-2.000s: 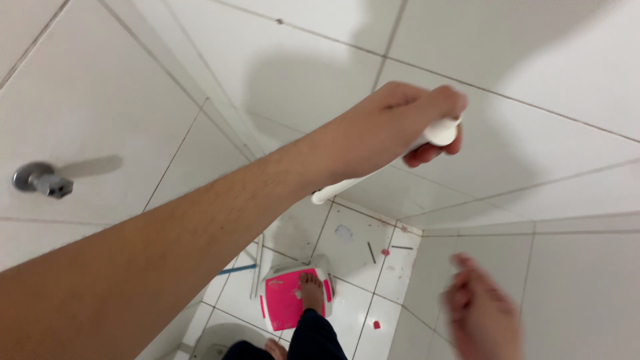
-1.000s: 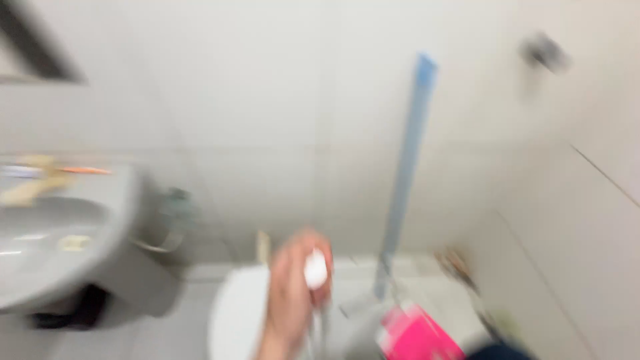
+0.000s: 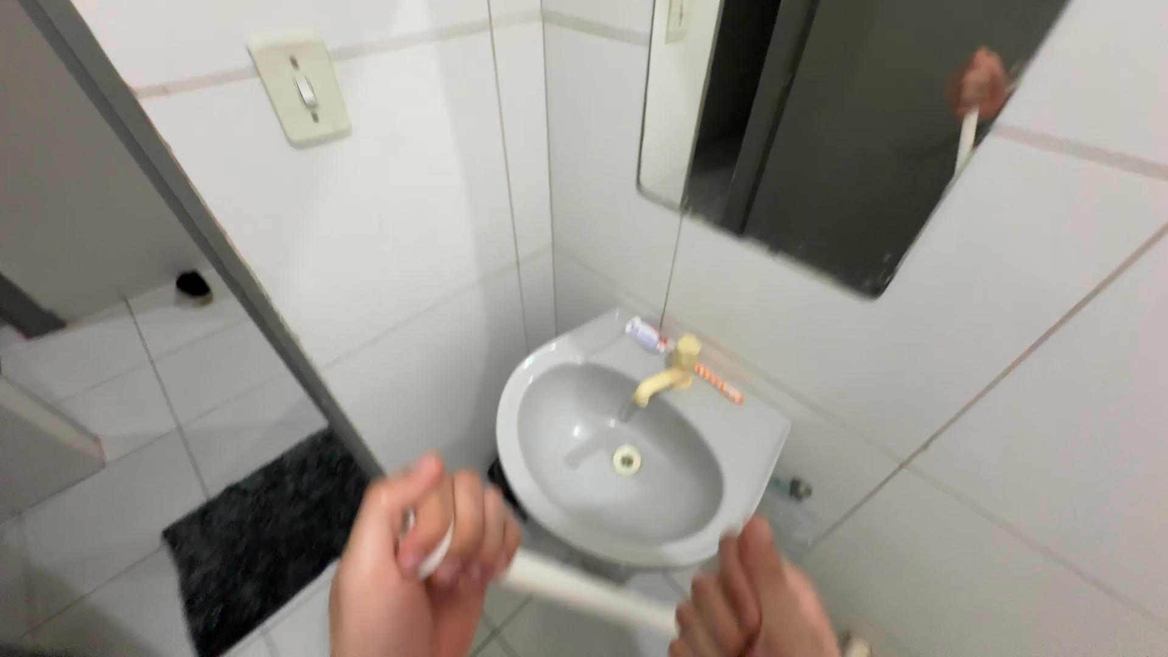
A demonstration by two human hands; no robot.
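My left hand (image 3: 429, 557) is closed around one end of a white rod (image 3: 589, 593) at the lower middle, with a rounded white part showing between the fingers. My right hand (image 3: 753, 593) grips the same rod farther right, thumb up. The rod slants slightly down from left to right between both hands, in front of and below the grey washbasin (image 3: 511, 438). Its far right end is hidden by my right hand. A reflected hand with a white rod shows in the mirror (image 3: 849, 164).
The basin bears a cream tap (image 3: 671, 372), a toothpaste tube (image 3: 646, 335) and an orange-and-white striped item (image 3: 719, 383). A light switch (image 3: 301, 89) is on the left wall. Past the grey door frame (image 3: 233, 265), a dark mat (image 3: 265, 538) lies on the tiled floor.
The view has swung to the basin and mirror. Both hands are now on the rod; two seconds ago only one held it, while the other was apart from it at the lower right.
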